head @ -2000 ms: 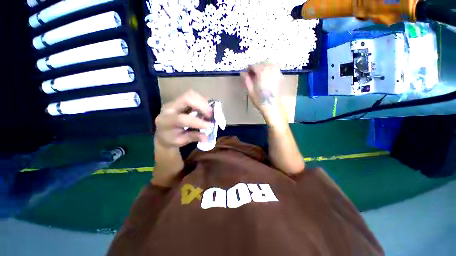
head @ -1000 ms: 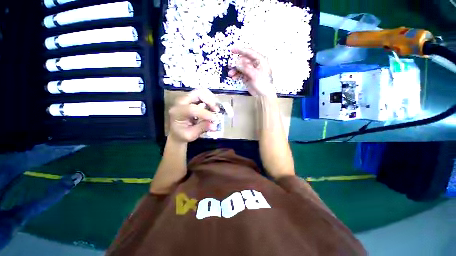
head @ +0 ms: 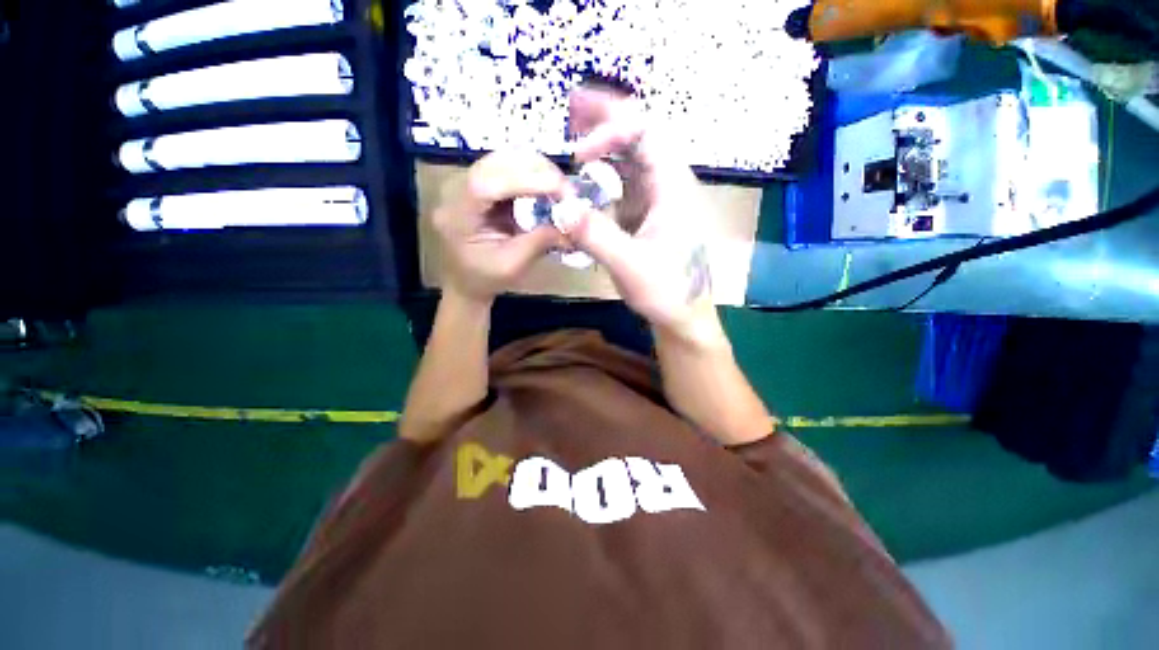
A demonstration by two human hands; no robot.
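Observation:
My left hand [head: 500, 226] and my right hand [head: 655, 241] meet over the tan work board [head: 439, 254]. Between their fingertips they hold a white plastic fitting [head: 568, 211] with rounded ends. Both hands grip it; the fingers hide parts of it, and blur hides finer detail. The black parts tray [head: 750, 173], heaped with small white plastic parts [head: 725, 89], lies just beyond the hands. The raised fingers of my right hand overlap its near edge.
White tubes [head: 248, 208] lie in a black rack at left. An orange electric screwdriver [head: 934, 18] is at top right. Below it are a pale screw feeder [head: 934, 172], a blue bin [head: 808, 210] and a clear plastic bag [head: 1061, 140]. A black cable [head: 991, 241] curves across the right.
My right hand has come back from over the tray to the fitting, beside my left hand. The camera view has shifted. The person's leg at left is now mostly out of view.

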